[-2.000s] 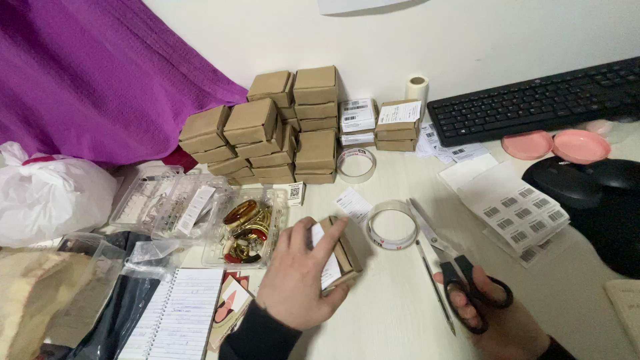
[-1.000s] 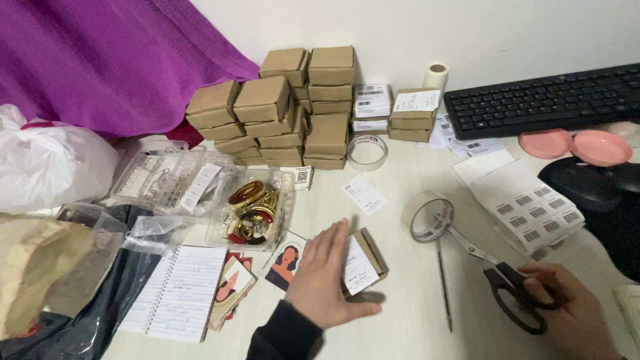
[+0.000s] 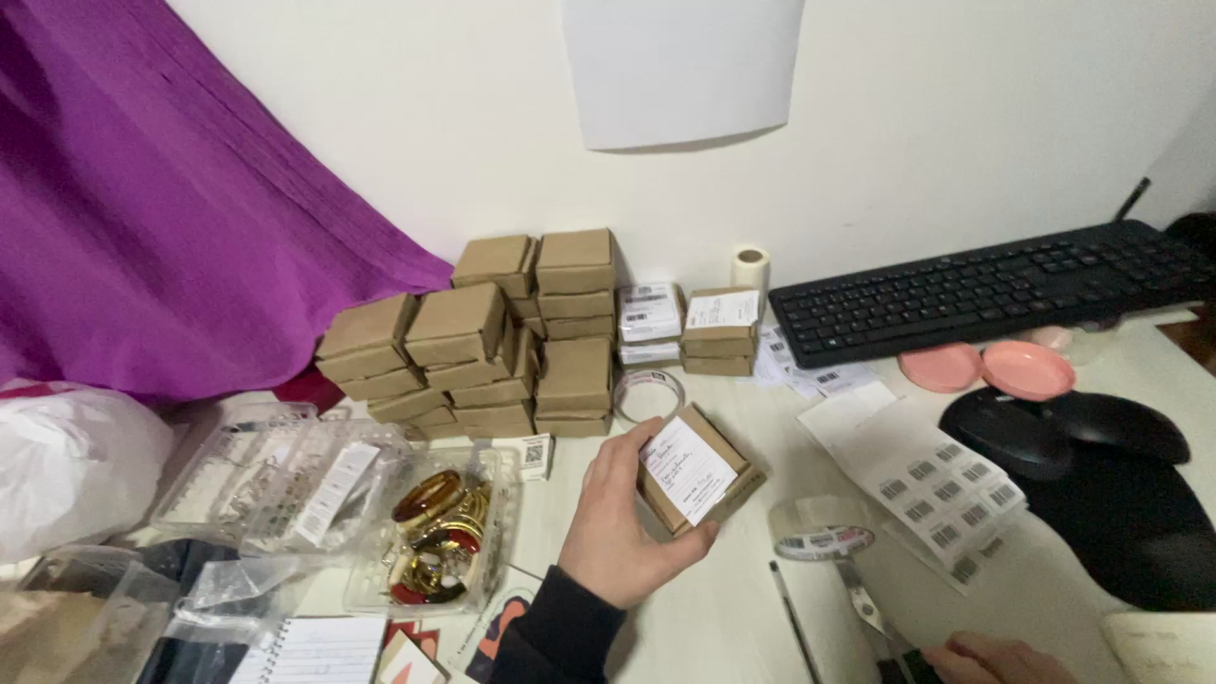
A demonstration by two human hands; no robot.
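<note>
My left hand [image 3: 622, 527] grips a small cardboard box [image 3: 738, 486] by its edges, thumb at the front and fingers at the back. A white label [image 3: 688, 472] with handwriting lies on the box's upper face. At the bottom right, my right hand [image 3: 993, 659] is partly cut off by the frame, close to the handles of the scissors [image 3: 863, 603]; whether it holds them is not clear. The scissors' blades point up to a roll of clear tape [image 3: 822, 528]. A pen [image 3: 793, 622] lies left of the scissors.
Stacked cardboard boxes [image 3: 575, 375] and labelled packages [image 3: 650, 313] stand by the wall, near another tape roll [image 3: 648, 397]. Bangles fill a clear plastic container [image 3: 499, 532] at left. A keyboard [image 3: 988, 285], pink dishes [image 3: 1029, 370], barcode stickers [image 3: 948, 489] and a black mouse [image 3: 1005, 432] are at right.
My left hand has gone from resting over the labelled box to gripping it, turned at a new angle. The scissors and my right hand now sit lower in the view, which has shifted upward.
</note>
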